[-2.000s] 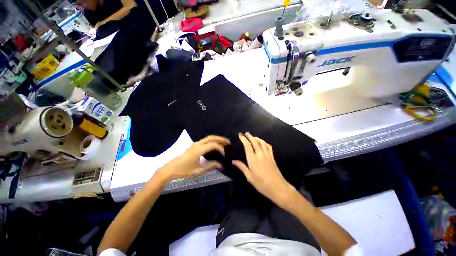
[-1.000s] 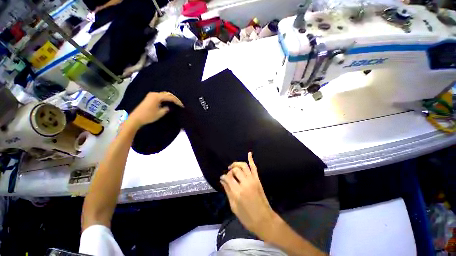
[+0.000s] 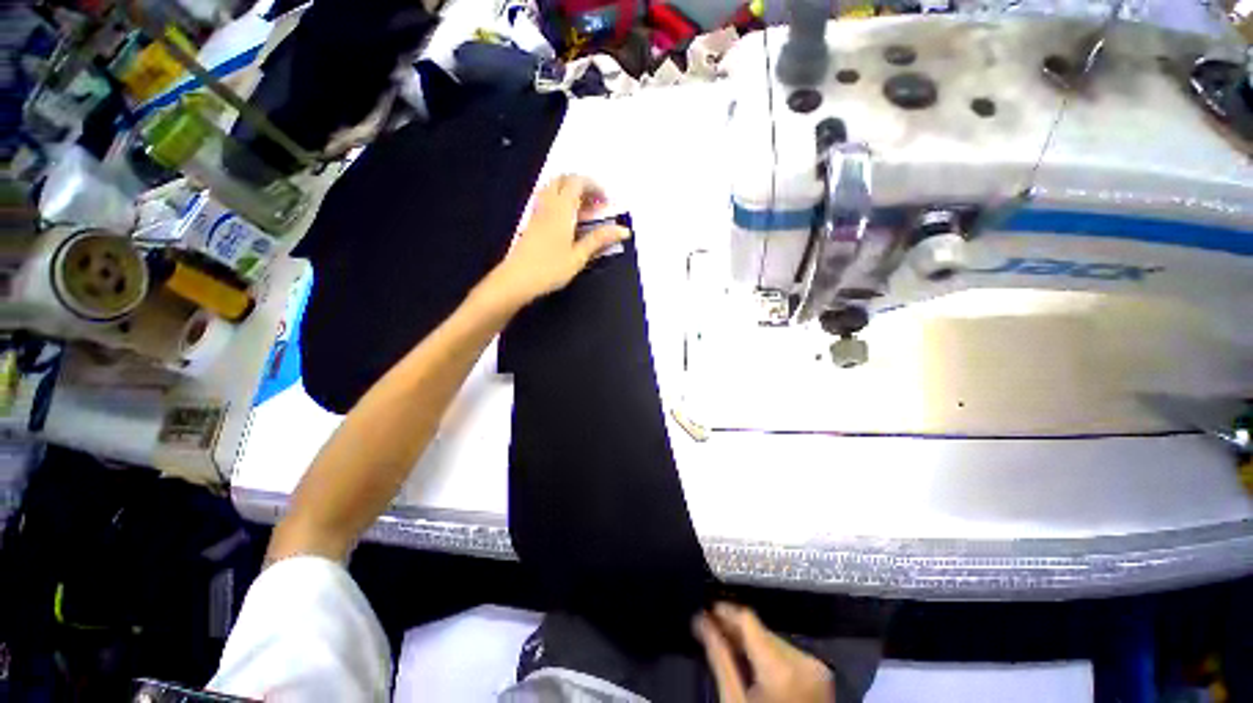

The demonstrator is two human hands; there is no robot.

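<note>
A long black garment panel (image 3: 584, 426) lies on the white machine table and hangs over its front edge toward my lap. My left hand (image 3: 566, 236) is at its far end, fingers on the cloth beside a small pale patch (image 3: 605, 245). My right hand (image 3: 763, 659) is low, at the near end of the panel below the table edge; its fingertips are at the cloth's edge. Another black cut piece (image 3: 426, 247) lies to the left. The sewing machine head (image 3: 989, 206), with a blue stripe, stands right of the panel, apart from it.
An older cream sewing machine (image 3: 41, 282) with a round wheel (image 3: 99, 275) is at the left, near a tape roll (image 3: 204, 334) and a greenish bottle (image 3: 254, 186). Fabric scraps (image 3: 488, 41) lie behind. The ruler-marked table edge (image 3: 962, 563) runs across the front.
The panel now looks narrower and lies more upright in view, its printed mark no longer showing. My left hand has moved right to its far end; my right hand has moved down. The view has shifted closer.
</note>
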